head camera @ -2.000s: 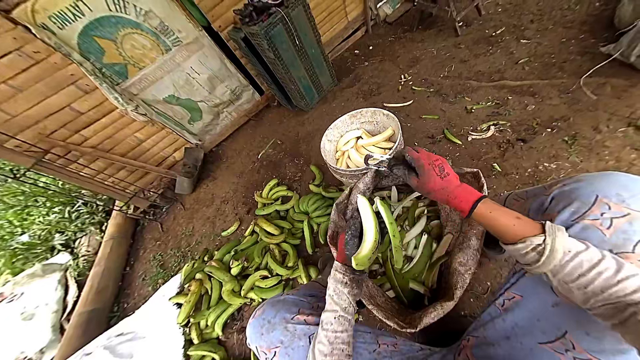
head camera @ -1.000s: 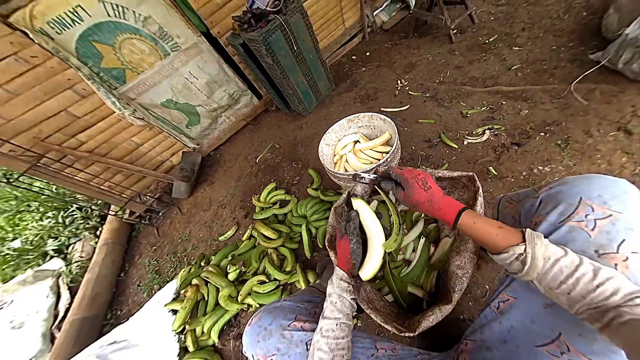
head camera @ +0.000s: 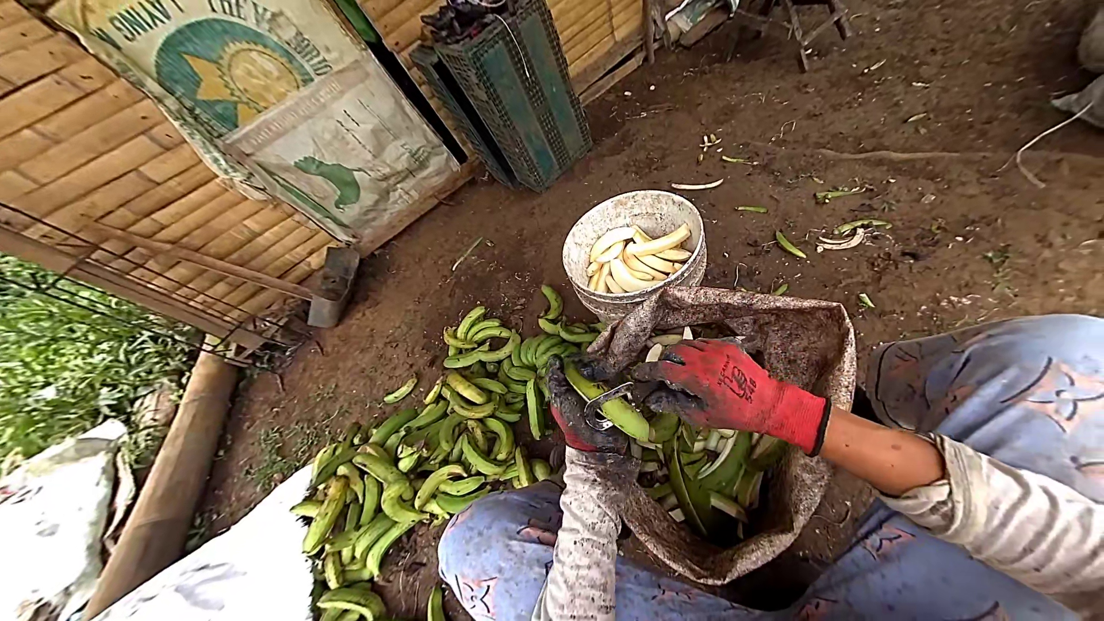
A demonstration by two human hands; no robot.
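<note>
My left hand (head camera: 586, 410), in a red and black glove, grips an unpeeled green plantain (head camera: 623, 417) over an open sack (head camera: 832, 362) of green peels. My right hand (head camera: 720, 384), gloved alike, holds a metal peeler (head camera: 606, 398) against the plantain's skin. Just behind the sack stands a whitish bucket (head camera: 595, 226) with peeled plantains (head camera: 638, 259) in it. A heap of green plantains (head camera: 466, 431) lies on the ground to the left of my hands.
My knees in blue patterned cloth flank the sack. A white sheet (head camera: 233, 569) and a bamboo pole (head camera: 164, 492) lie at the lower left. Green plastic crates (head camera: 526, 95) stand against the bamboo wall (head camera: 103, 129). Peel scraps are scattered on the dirt beyond the bucket.
The pale peeled plantain held in my left hand one second ago is no longer there; a green unpeeled one is in its place. My right hand has come from the bucket's rim down to this plantain.
</note>
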